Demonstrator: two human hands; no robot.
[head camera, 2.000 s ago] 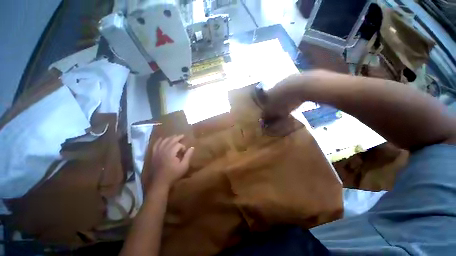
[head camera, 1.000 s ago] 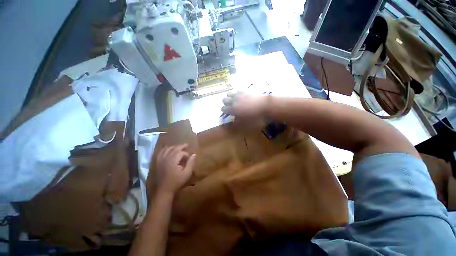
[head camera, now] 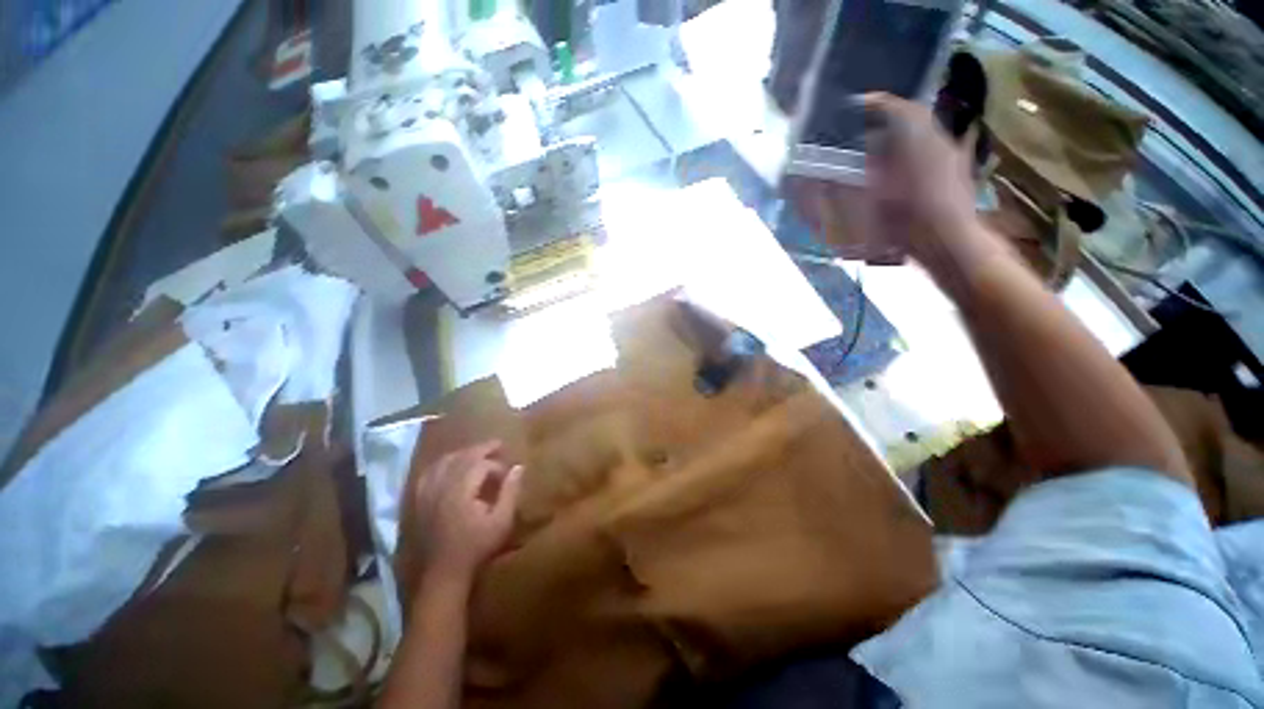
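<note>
A large brown garment panel [head camera: 749,513] lies in front of me, its upper edge on the bright white template sheet [head camera: 721,249]. My left hand [head camera: 469,506] rests on the panel's left part with fingers loosely curled. My right hand [head camera: 901,166] is raised at the control panel [head camera: 866,69], fingers over its lower screen edge; it is blurred. A small dark tool [head camera: 728,363], perhaps snips, lies on the panel near its upper edge. The yellow clamp frame [head camera: 550,266] is under the white sewing machine head [head camera: 430,208].
Brown and white work pieces [head camera: 125,429] are heaped at the left. A dark bed plate [head camera: 846,312] with a thin cable lies right of the sheet. A tan handbag [head camera: 1067,118] stands behind the control panel's right side. More brown cloth lies by my right elbow.
My right hand was over the panel's upper part, then over the white sheet, and is now at the control panel. My left hand stays on the cloth. The view has shifted slightly.
</note>
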